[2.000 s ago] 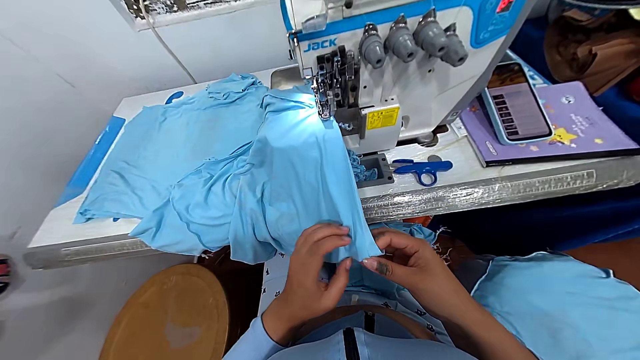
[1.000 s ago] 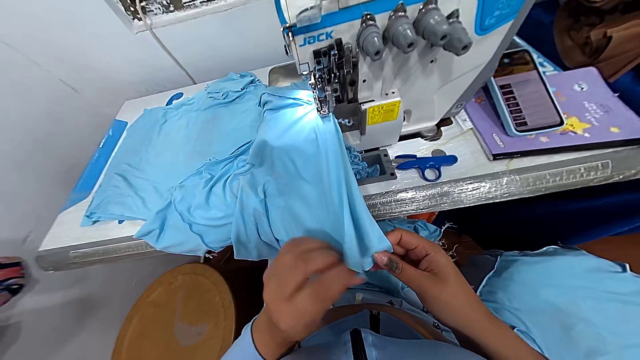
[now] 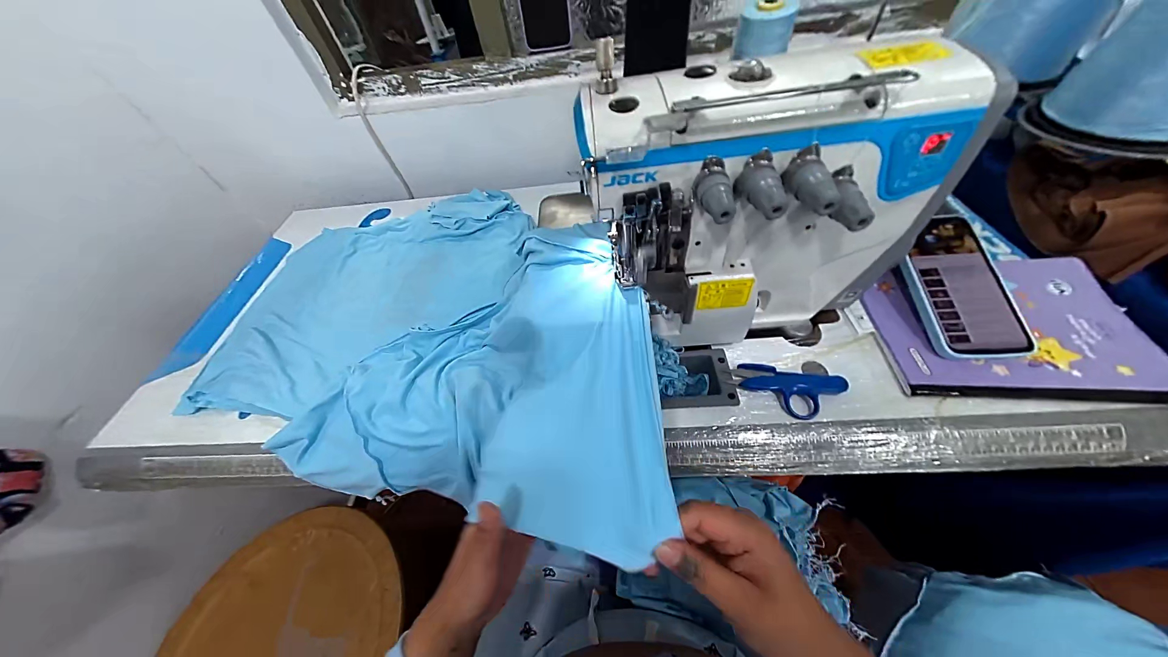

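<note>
Light blue knit fabric (image 3: pixel 575 411) lies over the table's left part and hangs past its front edge, its upper end under the lit presser foot (image 3: pixel 625 260) of a Jack overlock sewing machine (image 3: pixel 785 210). My right hand (image 3: pixel 748 575) pinches the lower right corner of the cloth between thumb and fingers. At the lower left edge of the same piece, my left hand (image 3: pixel 479 570) has its thumb on top of the cloth and its fingers partly hidden. Between the two hands the cloth is spread fairly flat.
Blue-handled thread snips (image 3: pixel 794 381) lie beside a grey tray (image 3: pixel 721 379) with blue trimmings. A phone (image 3: pixel 972 287) rests on a purple notebook (image 3: pixel 1086 319) at the right. Below the table are a round brown stool top (image 3: pixel 292 584) and more blue cloth (image 3: pixel 1022 611).
My left hand has moved left, away from my right hand, to the cloth's other lower corner, and the cloth between them is spread wider. My right hand keeps its pinch. The view has tilted up.
</note>
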